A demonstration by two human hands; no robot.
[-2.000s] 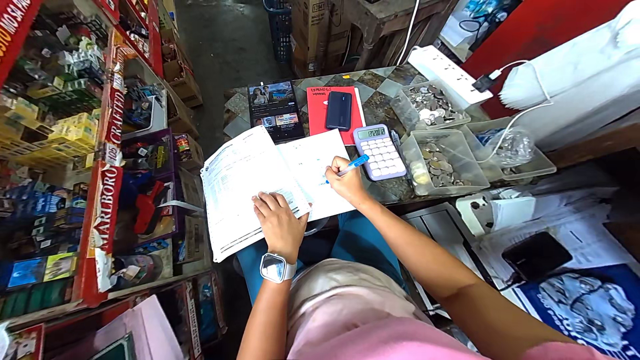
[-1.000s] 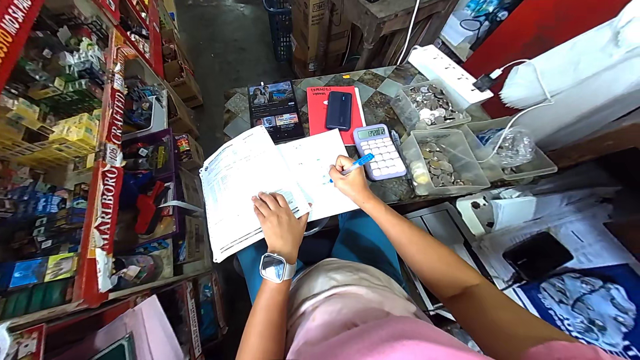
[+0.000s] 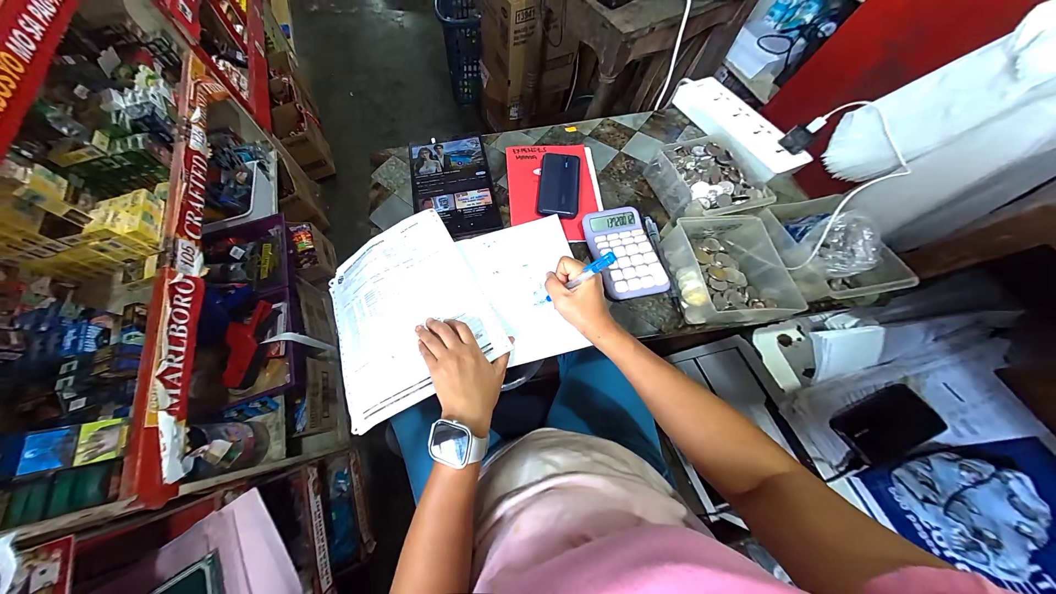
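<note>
My left hand [image 3: 464, 371], with a white smartwatch [image 3: 450, 443] on the wrist, lies with spread fingers on the written left page of an open notebook [image 3: 396, 305]. In my right hand [image 3: 579, 301] is a blue pen [image 3: 596, 268], its tip at the mostly blank right page [image 3: 528, 256]. Just right of that hand, a lilac calculator [image 3: 627, 252] shows digits. Behind the pages are a tablet or large phone [image 3: 455, 186] with a lit screen and a red notebook [image 3: 524, 190], on which a dark phone or power bank [image 3: 559, 186] rests.
Plastic containers of coins [image 3: 726, 276] [image 3: 714, 177] and one with a clear bag [image 3: 850, 235] stand at the table's right. Beyond lies a white power strip [image 3: 738, 124] with a plugged-in cable. Store shelves [image 3: 177, 330] packed with goods line the left. A black device [image 3: 887, 425] lies on papers at lower right.
My right hand and the pen have shifted slightly over the right page, a little left and back, then right. My left hand stays on the left page.
</note>
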